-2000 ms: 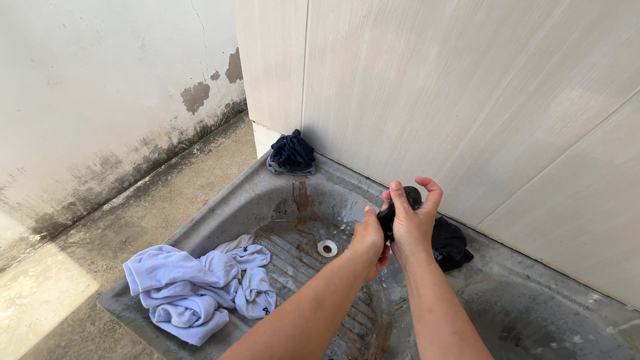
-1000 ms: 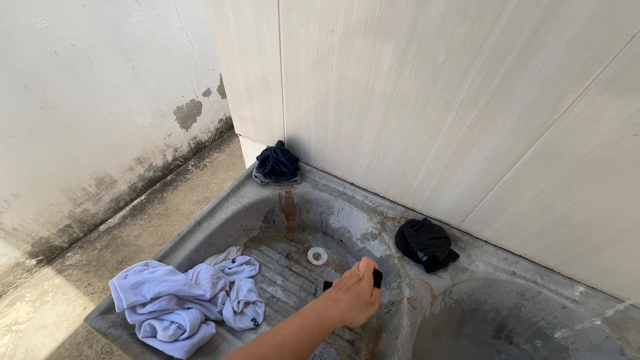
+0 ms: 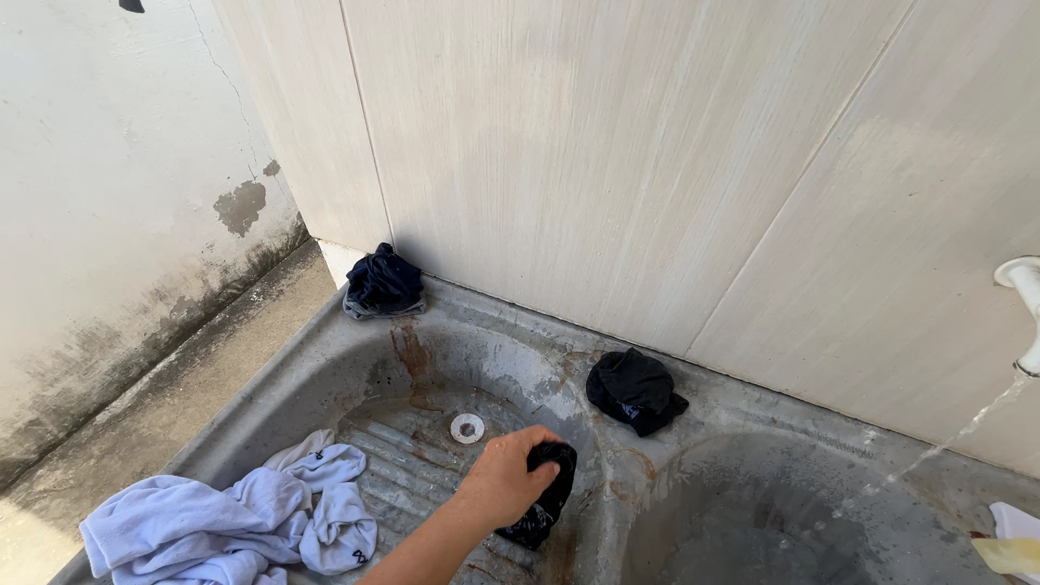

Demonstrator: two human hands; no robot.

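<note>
My left hand [image 3: 513,475] grips a wet black cloth [image 3: 552,496] over the ribbed washboard floor of the left basin of a grey double sink [image 3: 605,528]. My right hand is out of view. Pale blue-white garments [image 3: 195,528] lie bunched at the basin's lower left, with a small black mark on one fold. On the ledge between the basins, near the wall, rests another crumpled black cloth [image 3: 634,390]. A dark navy cloth bundle [image 3: 383,280] sits at the sink's back left corner. The basin has a white drain [image 3: 467,428].
Water runs from a white tap [image 3: 1028,313] on the right toward the right basin [image 3: 731,520]. At the right edge lies a white and yellow object [image 3: 1016,540], cut off by the frame. A panelled wall [image 3: 609,162] rises behind the sink.
Two seconds ago both my hands held a black cloth above the sink; my right hand has since left the view. My left hand now has the cloth low in the left basin. The view has shifted right.
</note>
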